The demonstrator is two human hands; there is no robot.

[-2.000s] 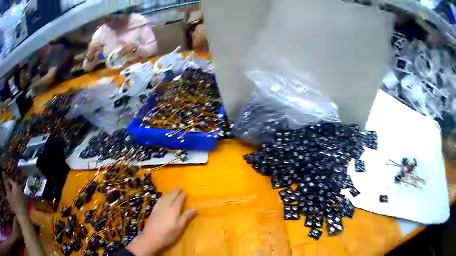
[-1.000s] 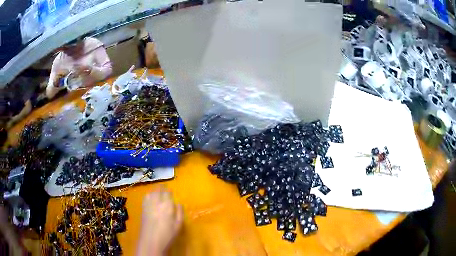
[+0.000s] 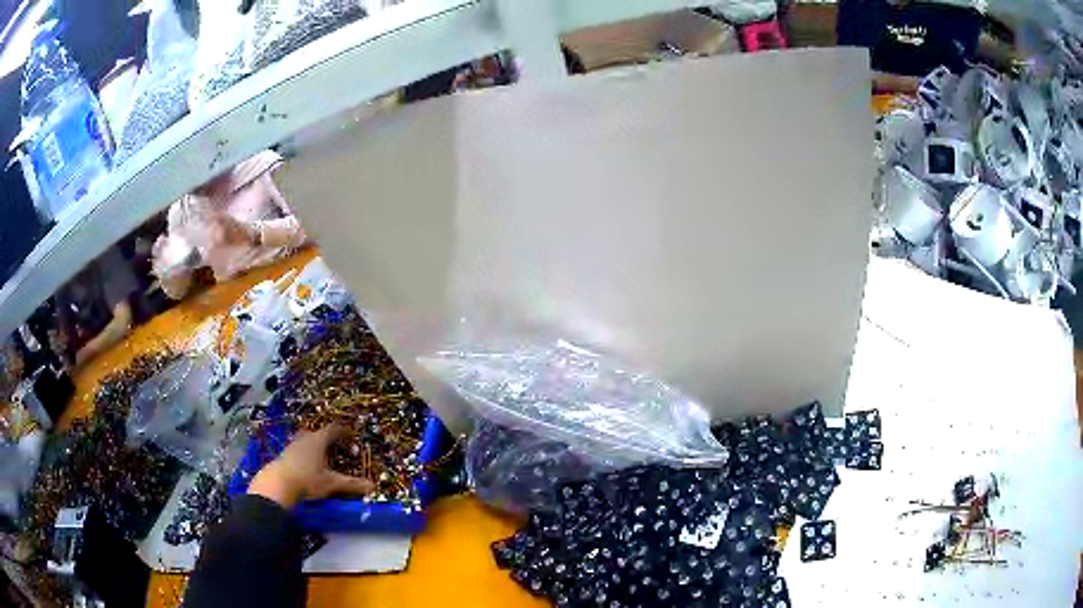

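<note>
My left hand [image 3: 306, 468], in a dark sleeve, reaches over the front wall of the blue tray [image 3: 356, 515]. Its fingers are among the wire leads [image 3: 378, 445] in the tray; the fingertips are partly hidden, and I cannot tell whether they grip any. My right hand is not in view. A large heap of black square LED boards [image 3: 641, 540] lies right of the tray, cut off by the bottom edge. One pale-faced board [image 3: 703, 527] lies among them.
A crumpled clear plastic bag [image 3: 570, 410] lies behind the heap, against the grey panel [image 3: 665, 226]. The white sheet [image 3: 903, 392] at right bears small wired boards [image 3: 968, 523]. White housings [image 3: 980, 220] are piled beyond. A person in pink [image 3: 232, 226] sits at far left.
My left hand has moved from the orange tabletop forward into the blue tray. The view has tilted up, showing more shelf and panel; the tangled wired boards in front have left the picture.
</note>
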